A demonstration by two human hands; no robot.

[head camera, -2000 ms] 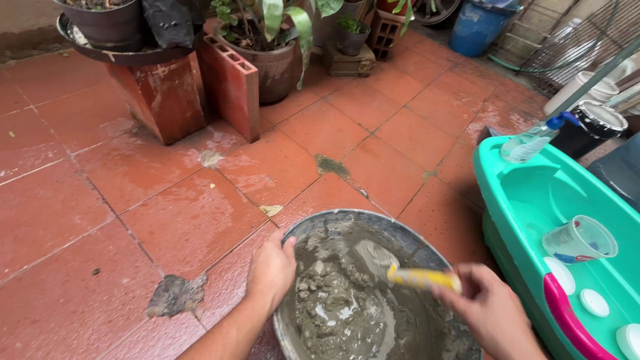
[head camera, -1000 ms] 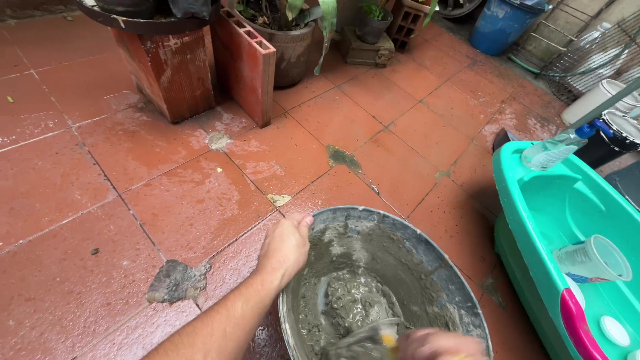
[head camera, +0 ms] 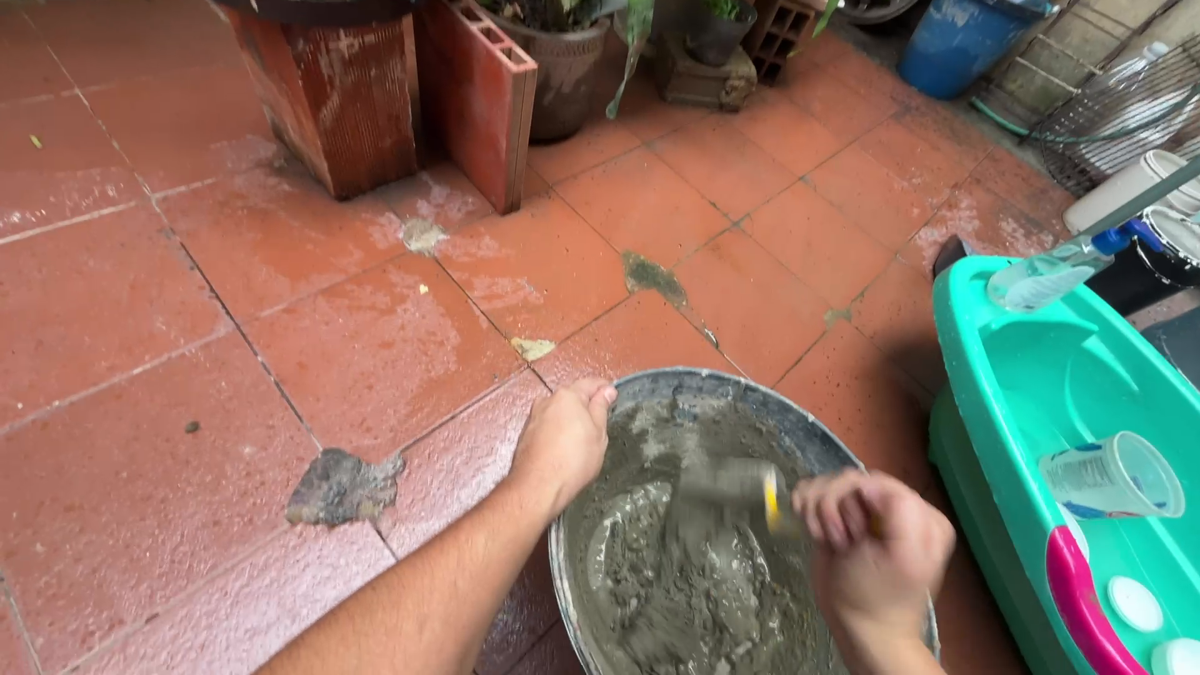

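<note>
A round tub [head camera: 820, 427] of wet grey mortar [head camera: 694, 581] stands at the lower middle of the head view. My left hand [head camera: 565, 436] grips its rim at the upper left, fingers closed over the edge. Over the tub's right side, my right hand [head camera: 877, 534] is closed on the handle of a trowel [head camera: 731, 483] with some yellow near the blade. That mortar-coated blade points left, blurred, at the surface of the mortar. The mix looks lumpy and shiny. Part of the handle is hidden by my fingers.
Right of the tub stands a green plastic baby bathtub [head camera: 970, 375] holding a clear plastic cup [head camera: 1116, 476] and white lids [head camera: 1134, 603]; a clear bottle [head camera: 1055, 272] lies on its edge. Hollow clay bricks [head camera: 487, 103], potted plants and a blue bucket [head camera: 966, 47] stand at the back.
My right hand, with the trowel in it, has moved up from low in the tub since one second ago. My left hand stays on the rim.
</note>
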